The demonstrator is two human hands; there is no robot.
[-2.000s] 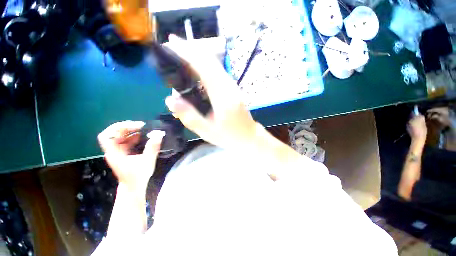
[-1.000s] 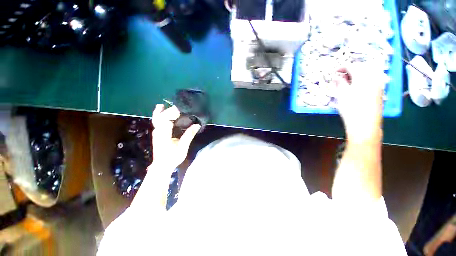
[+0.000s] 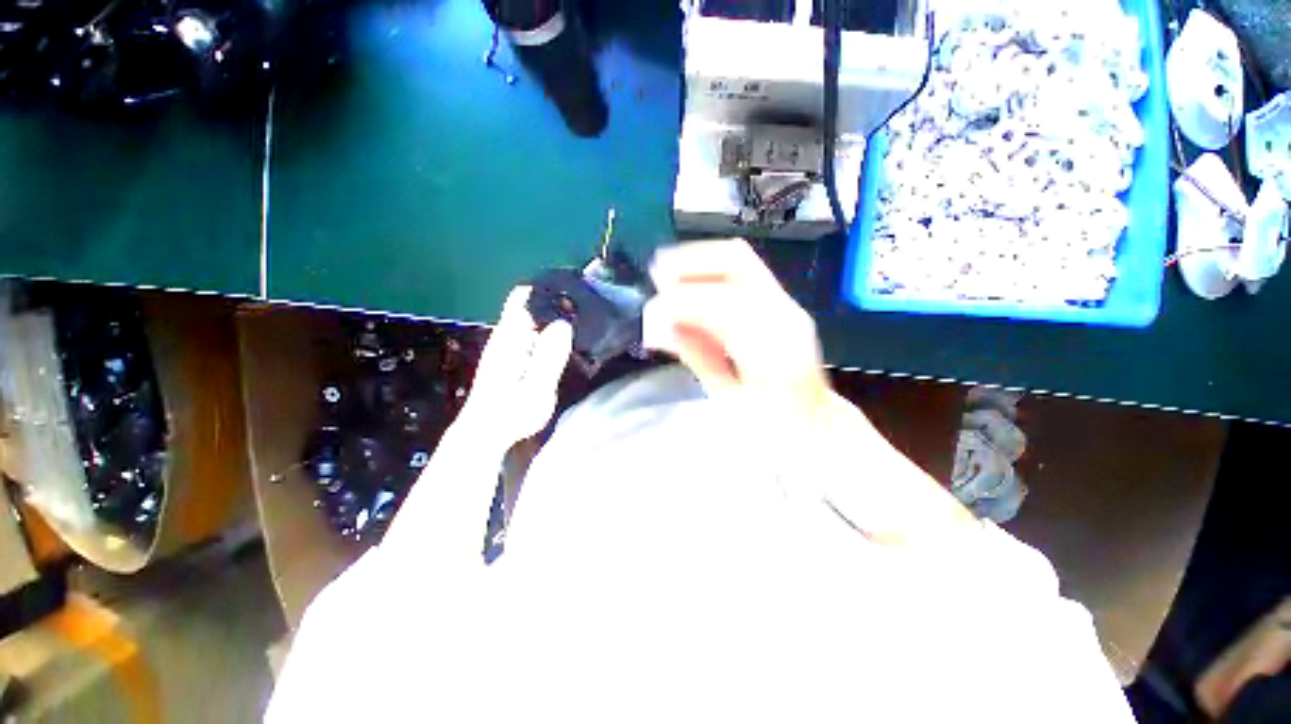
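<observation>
A black housing is held at the bench's front edge, with a thin lead wire sticking up from it. My left hand grips its left side. My right hand is at its right side, blurred, with curled fingers; whether it holds a small piece cannot be told. The electric screwdriver lies on the bench behind, touched by neither hand. The blue tray with heaped small white plastic pieces is to the right.
The screw feeder stands left of the tray, crossed by a black cord. White disc-shaped parts lie at the far right. A pile of black housings is at the far left. Open cardboard boxes are below the bench edge.
My right hand has moved left from the blue tray to the black housing. Earlier it held the screwdriver, which now lies on the bench. My left hand still holds the housing, now tilted differently.
</observation>
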